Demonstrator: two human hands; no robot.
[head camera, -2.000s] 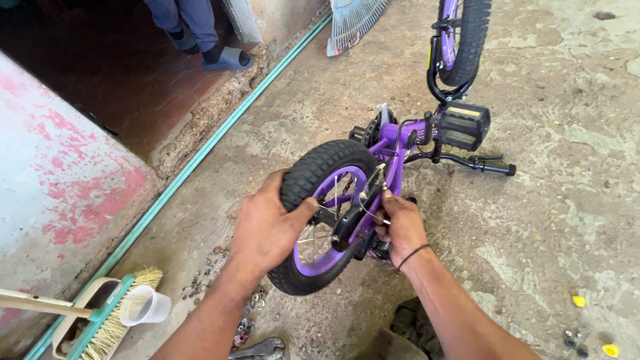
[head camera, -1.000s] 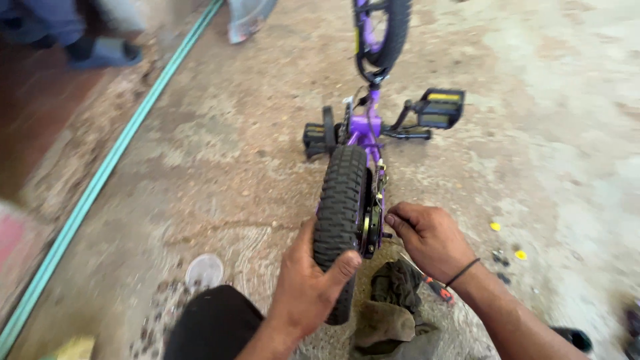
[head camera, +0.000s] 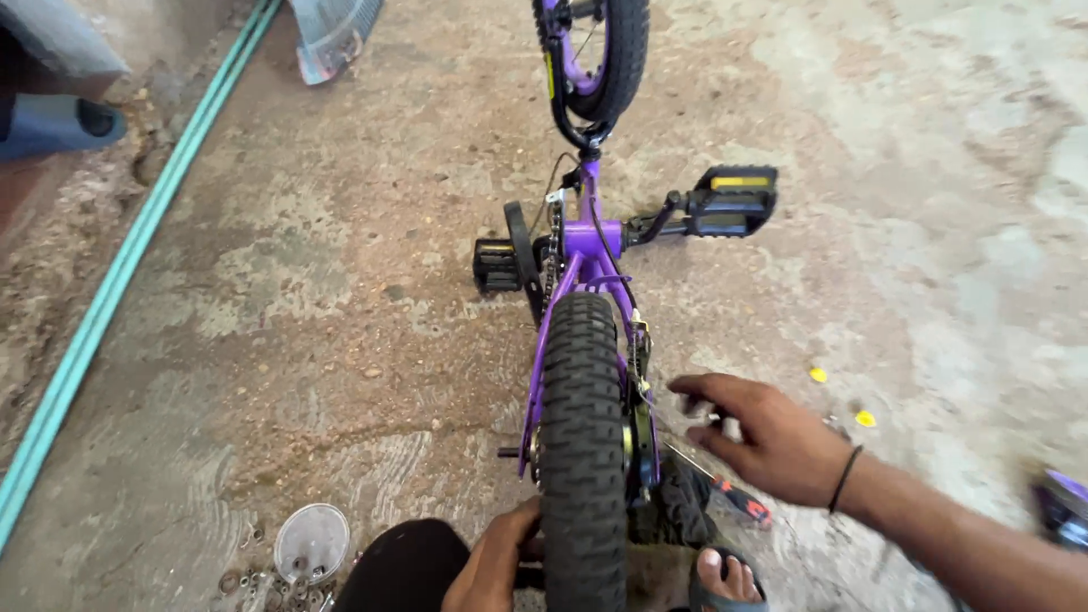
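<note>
A small bicycle with a purple frame (head camera: 592, 240) rests upside down on the concrete floor, its rear tyre (head camera: 582, 425) toward me. My left hand (head camera: 501, 557) is at the lower left side of that tyre, partly hidden behind it; its fingertips are out of sight. To the right of the rear wheel my right hand (head camera: 756, 433) hovers with fingers apart and holds nothing. Near it are the brake parts and cable (head camera: 639, 340) on the right stay. The chain (head camera: 552, 251) runs on the left side of the frame. An axle end (head camera: 508, 453) sticks out at left.
A screwdriver (head camera: 744, 501) lies near my sandalled foot (head camera: 727, 578). At lower left, a round clear lid or tub (head camera: 312, 544) holds small parts, with loose nuts and washers around it. Teal pipes (head camera: 140, 238) run along the left. The front wheel (head camera: 625, 59) and pedals (head camera: 733, 201) stick out beyond.
The bicycle has turned from slanted to nearly in line with me. My right hand has come away from the parts beside the rear wheel, and my left hand is lower on the tyre.
</note>
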